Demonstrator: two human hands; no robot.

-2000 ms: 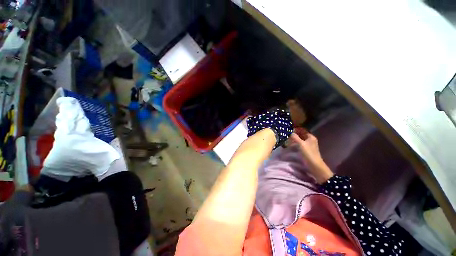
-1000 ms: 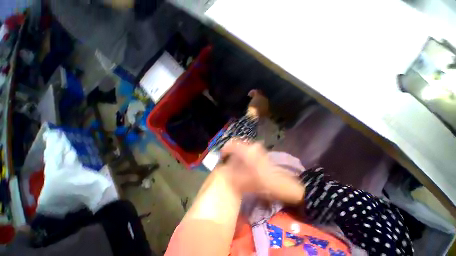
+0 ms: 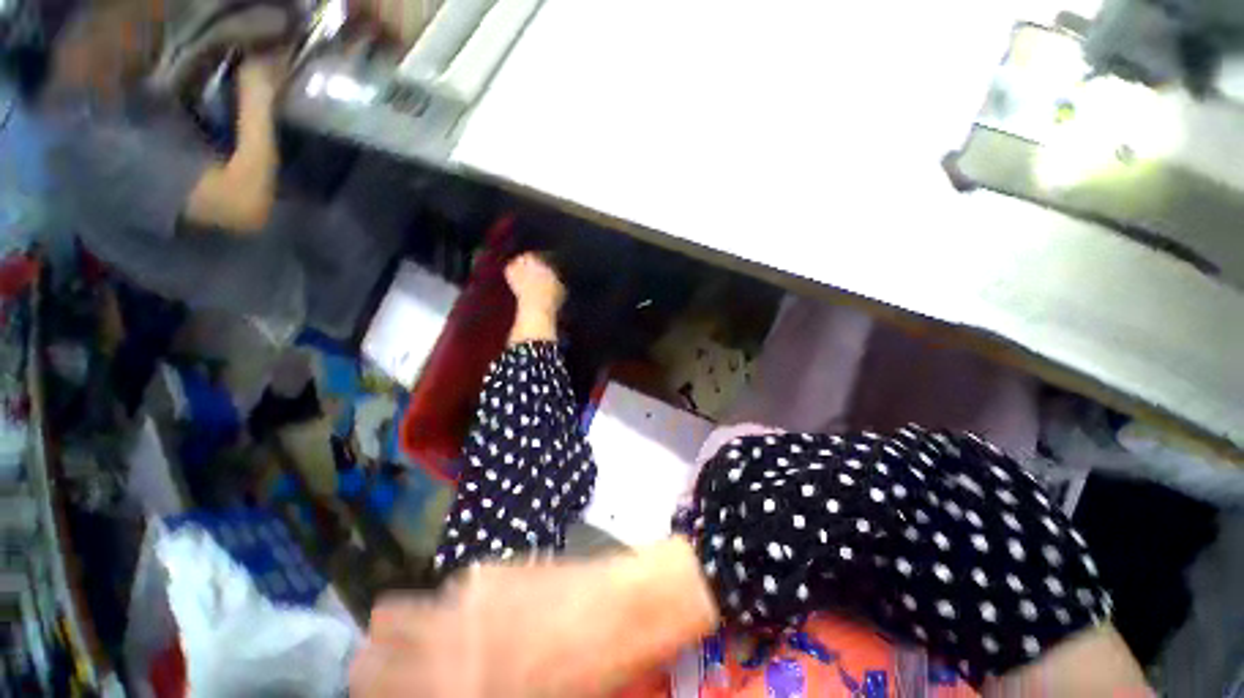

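Observation:
My left hand [image 3: 535, 286] is small in the picture, stretched forward over the red plastic basket [image 3: 448, 389]; its fingers look curled, and whether it holds anything is unclear. A black sleeve with white dots [image 3: 525, 443] covers my left forearm. My right hand [image 3: 443, 641] is blurred, lying across my left arm near the sleeve's lower end; its fingers cannot be made out. A matching dotted sleeve [image 3: 887, 532] covers my right forearm.
A white table [image 3: 709, 150] runs across the top, with a brightly lit machine part [image 3: 1112, 137] at upper right. Another person's arm [image 3: 243, 171] shows at upper left. A white bag [image 3: 239, 620] is at lower left; a white panel [image 3: 641, 457] stands beside the basket.
My left hand has moved left and forward, to over the basket. The dotted sleeve, earlier bunched near my left wrist, now covers the forearm. My right hand has moved left across that arm.

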